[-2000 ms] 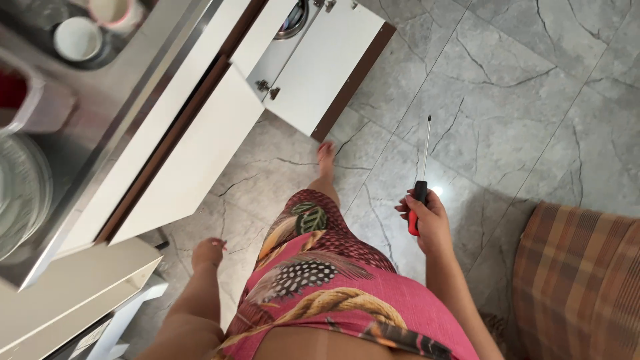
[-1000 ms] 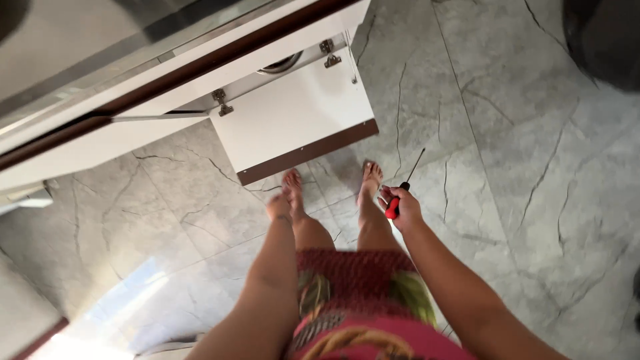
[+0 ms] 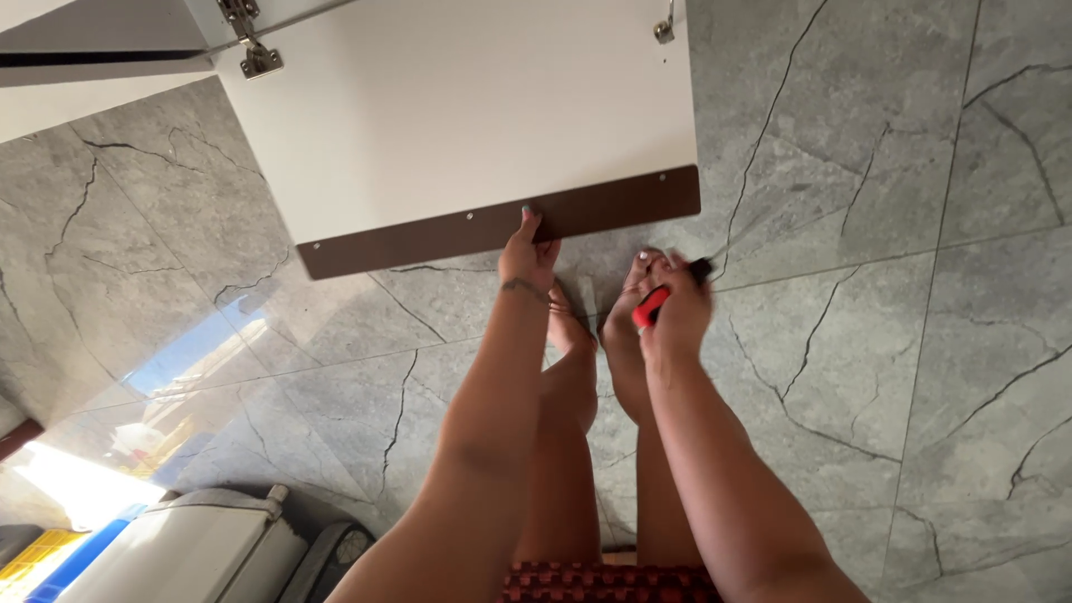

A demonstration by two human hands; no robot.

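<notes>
My left hand grips the brown edge strip of a white cabinet door, thumb on top and fingers beneath. Several screws show along that strip. In my right hand is a screwdriver with a red and black handle; its shaft is blurred and points up and to the right, away from the door. The door hangs open, with a metal hinge at its upper left and a small metal bracket at its upper right.
My bare feet are on the grey marble-patterned floor tiles, just below the door's edge. At the lower left stand a whitish container and a dark object with a wheel-like part. Cabinet fronts border the upper left.
My left hand, free of the door before, now holds its brown edge. The screwdriver remains in my right hand. The view has moved closer to the door.
</notes>
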